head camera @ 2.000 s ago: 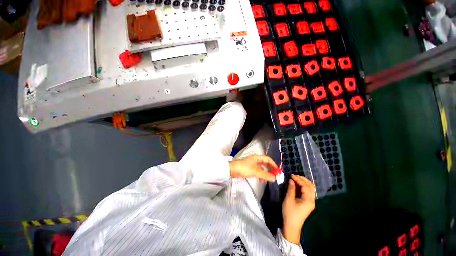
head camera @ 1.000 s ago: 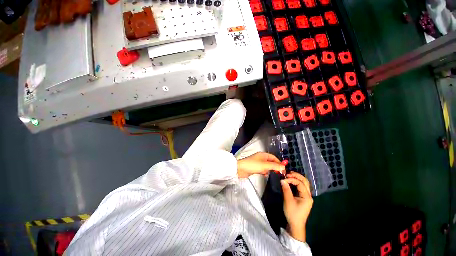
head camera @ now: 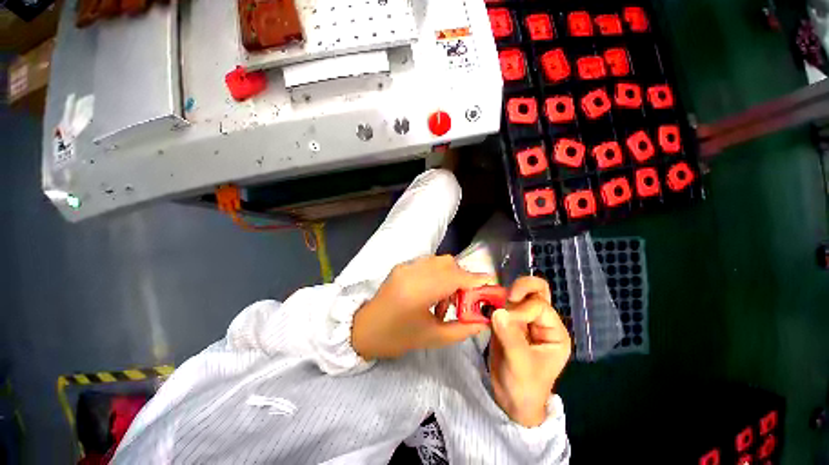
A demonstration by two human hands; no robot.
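My left hand (head camera: 414, 309) holds a red housing (head camera: 472, 304) between thumb and fingers, above my lap. A dark round spot shows at the housing's hole, on the side towards my right hand. My right hand (head camera: 527, 341) has its thumb and fingertips at that hole; whether they pinch a small part is hidden. The insert tray (head camera: 629, 272) with rows of black discs lies to the right, partly under a clear plastic bag (head camera: 595, 300). The blister tray (head camera: 582, 129) of red housings lies beyond it.
The white machine base (head camera: 273, 145) is at the upper left, with a red stop button (head camera: 439, 123), a loose red housing (head camera: 244, 84) and an orange-brown fixture block (head camera: 270, 22) beside the perforated plate (head camera: 350, 32). More red housings (head camera: 744, 439) show at the lower right.
The red housing in my left hand is now raised and plainly visible, larger in view. My right hand has closed in against its hole. The view has shifted, so the machine sits slightly higher.
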